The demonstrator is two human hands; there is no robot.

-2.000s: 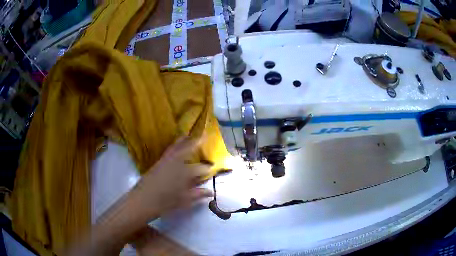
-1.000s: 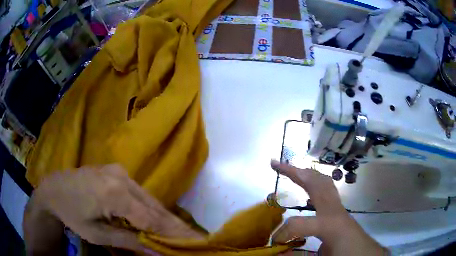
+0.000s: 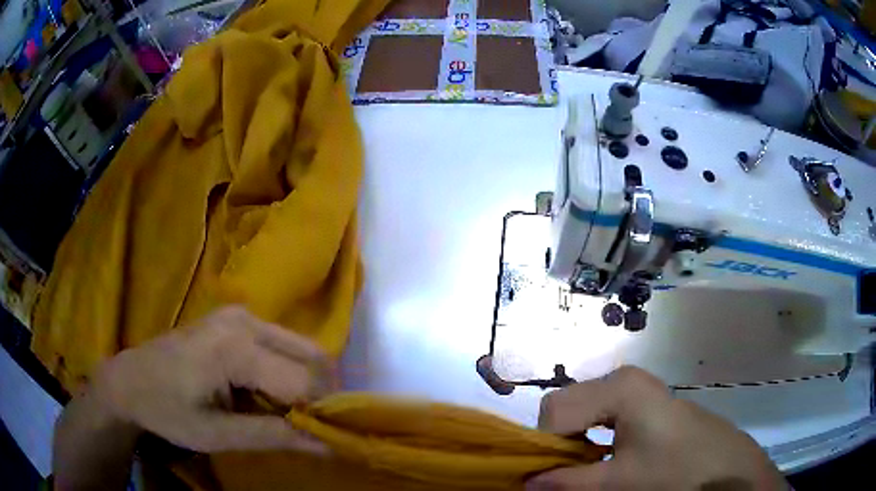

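Observation:
A mustard-yellow garment panel (image 3: 279, 221) lies in folds over the left of the white table, and a gathered length of it crosses the lower edge of the picture. My left hand (image 3: 216, 388) grips this cloth at lower left, fingers bent around its edge. My right hand (image 3: 644, 432) pinches the cloth's right end between thumb and fingers at lower right. The cloth between the hands is stretched into a doubled edge. The lockstitch machine head (image 3: 711, 211) stands right, its lamp lighting the bare needle plate (image 3: 538, 316).
A brown panel with "ebay" tape (image 3: 451, 62) lies at the back. Grey and white cloth (image 3: 730, 62) is heaped behind the machine. The table's curved edge runs at lower right. Cluttered items stand at the far left.
The cloth has left the needle area and now lies to its left and front. Since one second ago, my right hand has closed on the cloth's end, and the edge between my hands is stretched straighter.

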